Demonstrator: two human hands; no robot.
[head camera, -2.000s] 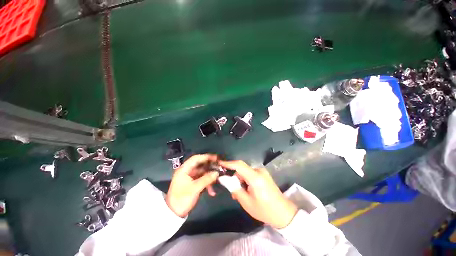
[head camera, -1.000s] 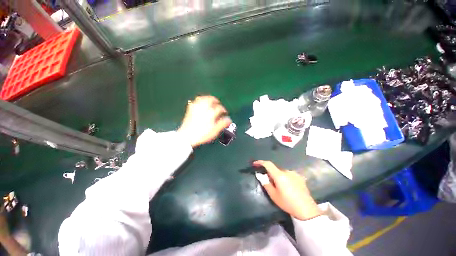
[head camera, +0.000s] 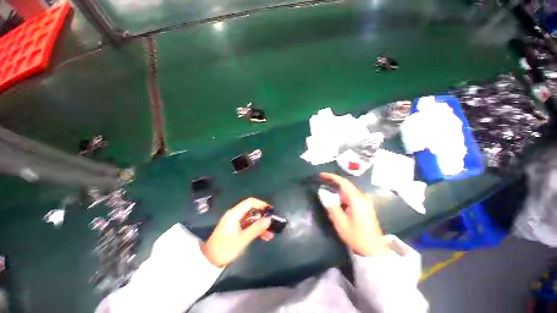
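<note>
My left hand (head camera: 235, 235) holds a small black-and-silver metal piece (head camera: 276, 223) by its silver end, low in front of me. My right hand (head camera: 354, 217) is apart from it, to the right, with a small white wiping cloth (head camera: 328, 195) pinched in the fingers. A black square piece with a silver end (head camera: 242, 163) lies beyond my left hand, and another such piece (head camera: 201, 186) lies to its left. A further piece (head camera: 251, 113) lies on the green belt. The frame is slightly blurred.
White wipes (head camera: 336, 134) lie around a dispenser bottle (head camera: 354, 164). A blue tray (head camera: 473, 160) holds more wipes, with a dark glittering heap (head camera: 498, 119) beyond. A loose silver cluster (head camera: 116, 244) is at left, below a grey frame post (head camera: 58, 160). A red-orange tray (head camera: 30, 46) is far left.
A piece now lies on the belt where there was none. My left hand reached out over the bench, then came back near me with a piece. My right hand moved right, away from my left, keeping the cloth.
</note>
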